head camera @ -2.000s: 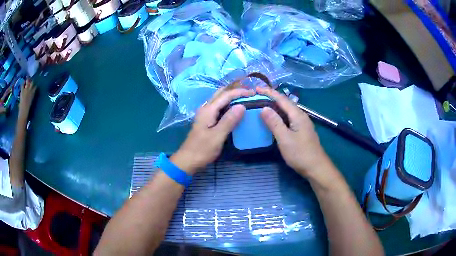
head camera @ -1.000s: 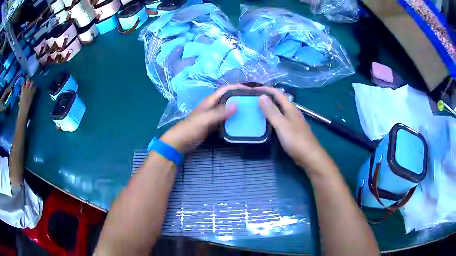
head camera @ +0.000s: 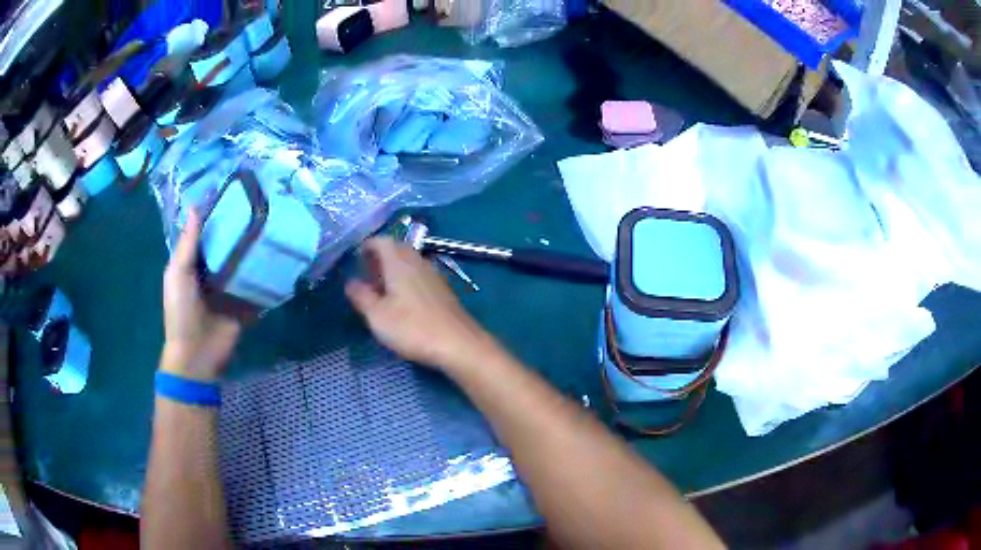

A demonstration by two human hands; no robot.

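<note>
My left hand [head camera: 210,312] holds a light-blue box body [head camera: 282,249] with a black rim, tilted, its rimmed end turned to the left. My right hand [head camera: 403,295] is blurred and lies near the head of the hammer [head camera: 516,259]; I cannot tell whether its fingers hold anything. A thin pointed tool [head camera: 460,273] lies just below the hammer's shaft. The strip sheet [head camera: 333,440] lies flat below both hands.
Stacked blue bodies [head camera: 676,301] with brown straps stand at right beside white sheets [head camera: 801,236]. Plastic bags of panels [head camera: 425,124] lie behind my hands. A pink block [head camera: 628,118] and a cardboard box [head camera: 721,48] are at the rear. Other bodies stand at left.
The view has swung to the right. My hands have parted: the left hand has carried the body left and tilted it, and the right hand has let go of it.
</note>
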